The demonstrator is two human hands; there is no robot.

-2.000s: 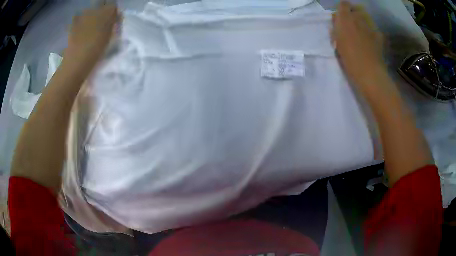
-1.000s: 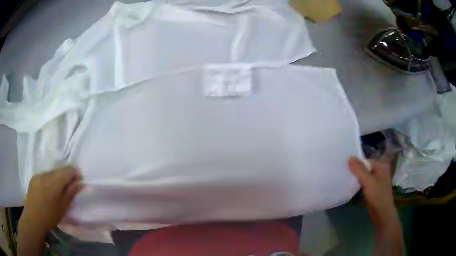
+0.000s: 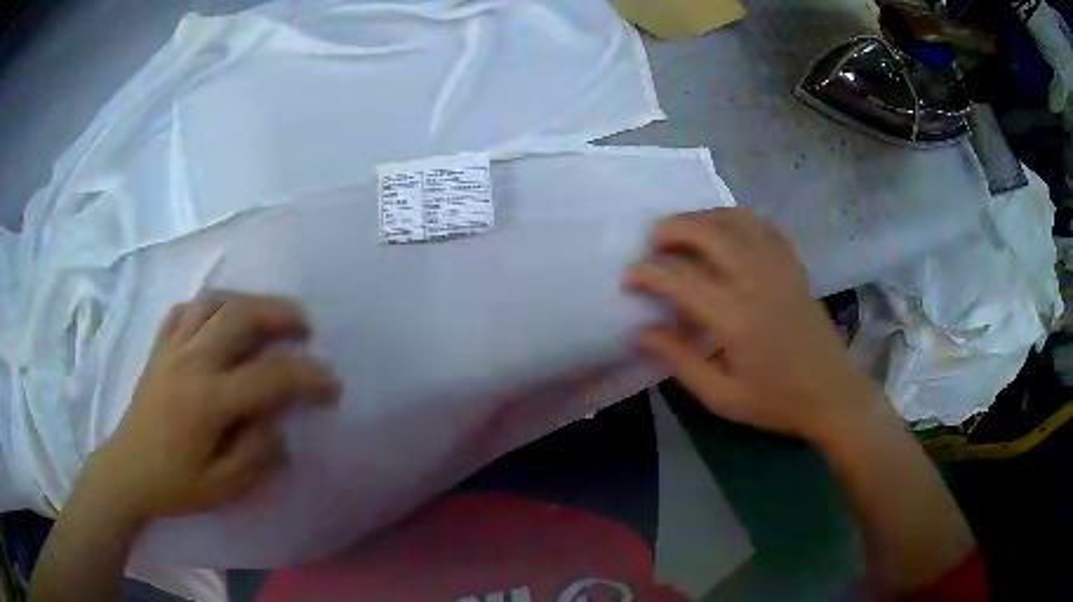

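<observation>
A thin white garment lies spread over the ironing table, its near part hanging over the front edge. A white care label with rows of black print lies flat on it. My left hand is over the near left part of the cloth, blurred, with its fingers apart. My right hand is over the near right part, fingers spread and curved, also blurred. Neither hand shows a clear grip on the cloth.
A dark chrome steam iron rests at the far right of the grey table. A tan cardboard piece lies at the far side. A crumpled white heap is at the right, above a yellow frame.
The garment has come down onto the table and shifted left in view. Both hands have let go of its near corners and moved inward over the cloth.
</observation>
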